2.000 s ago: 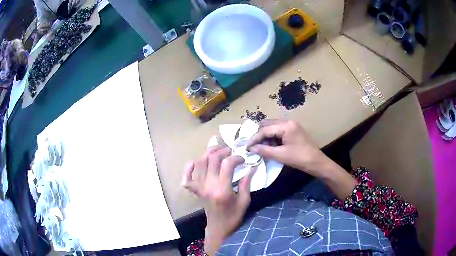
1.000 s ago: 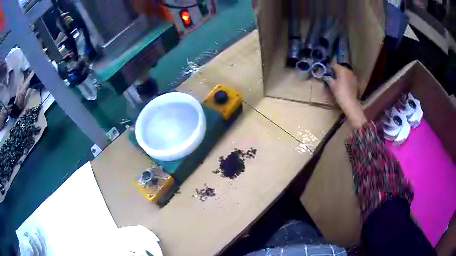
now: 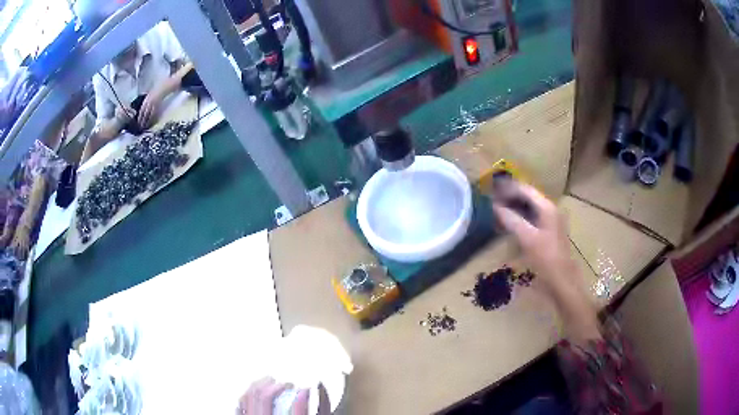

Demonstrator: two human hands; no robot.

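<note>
A white impeller (image 3: 318, 363) is at the bottom, over the edge of the white sheet. My left hand (image 3: 274, 399), cut off by the lower edge, has its fingers on the impeller's near side and grips it. My right hand (image 3: 539, 231), blurred, is beside the right yellow button box (image 3: 517, 173) and holds a short dark ring (image 3: 519, 201) between its fingers. The hand partly hides the box. The white round fixture bowl (image 3: 415, 209) is left of the right hand and looks empty. The dark press head (image 3: 395, 147) is at the bowl's back edge.
Left button box (image 3: 365, 292). Black parts pile (image 3: 493, 288), brownish parts (image 3: 440, 323) and pale metal parts (image 3: 606, 274) lie on cardboard. Dark tubes (image 3: 655, 130) lie in the upright carton. Loose impellers (image 3: 109, 369) are left. The pink-lined carton (image 3: 706, 340) is right. Another person works at the upper left.
My right hand has left the tube carton and moved to the right button box with a dark ring. My left hand has come back into view on the impeller. The view has shifted.
</note>
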